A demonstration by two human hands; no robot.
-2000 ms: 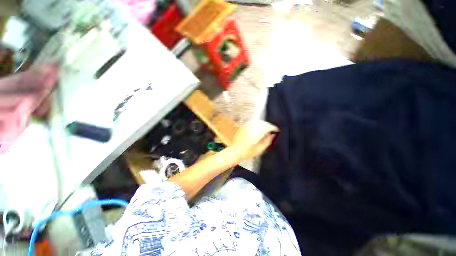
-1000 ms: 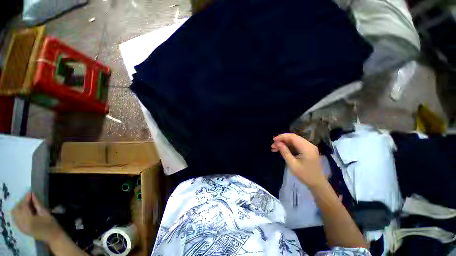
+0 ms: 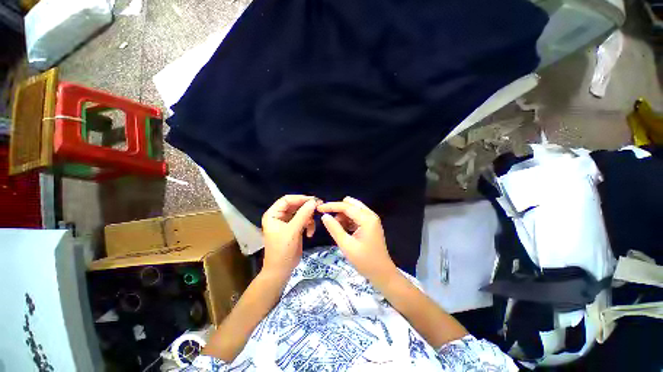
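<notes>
A large navy-black cloth spreads over the lap and the support in front of me. My left hand and my right hand meet just above its near edge, thumbs and forefingers pinched together. A tiny dark piece shows at the left fingertips; it is too small to name. No needle or thread can be made out. The right fingertips touch the same spot, and what they hold cannot be seen.
Loose dark bits lie on the white table. A carton holds thread cones beside a red stool. A white packet and white layers on dark cloth are at right. White sheet edges show under the cloth.
My left hand has come from over the white table at left to the lap. My right hand has moved left to meet it. The view has steadied after turning from the table.
</notes>
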